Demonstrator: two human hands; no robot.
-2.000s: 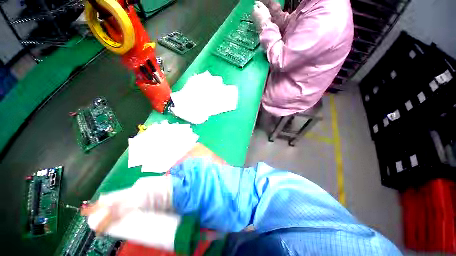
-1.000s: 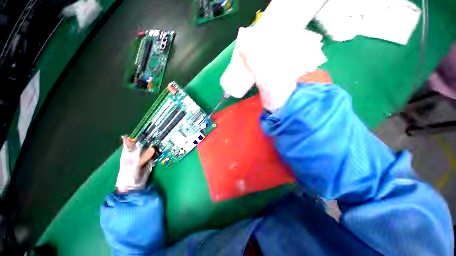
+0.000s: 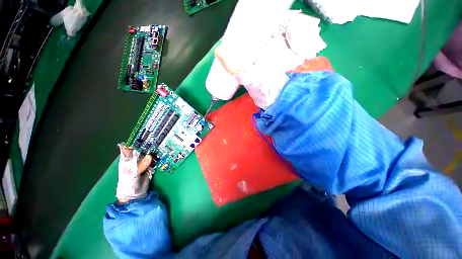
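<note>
My left hand point(image 3: 133, 172), in a white glove with bare fingertips, grips the lower left corner of a green circuit board point(image 3: 169, 129). The board is tilted in view, with a green terminal row on its upper left edge and a red part at its top corner. My right hand point(image 3: 248, 71), gloved and partly washed out by glare, holds a thick white dispensing syringe point(image 3: 221, 83). Its thin nozzle points down to the board's right corner; whether it touches is unclear. A red pad point(image 3: 243, 152) with pale smears lies right of the board, partly under my right forearm.
Another circuit board point(image 3: 143, 58) lies on the dark conveyor point(image 3: 81, 121), and part of one shows at the top. White sheets point(image 3: 375, 9) lie on the green bench point(image 3: 364, 66). A crumpled white item point(image 3: 73, 19) is at upper left. A pink sleeve point(image 3: 451, 58) shows at the right edge.
Since the first frame, the view has swung to the held board, and my left hand has come into view. Since the second, the syringe and board sit slightly further left in view, the nozzle still at the board's corner.
</note>
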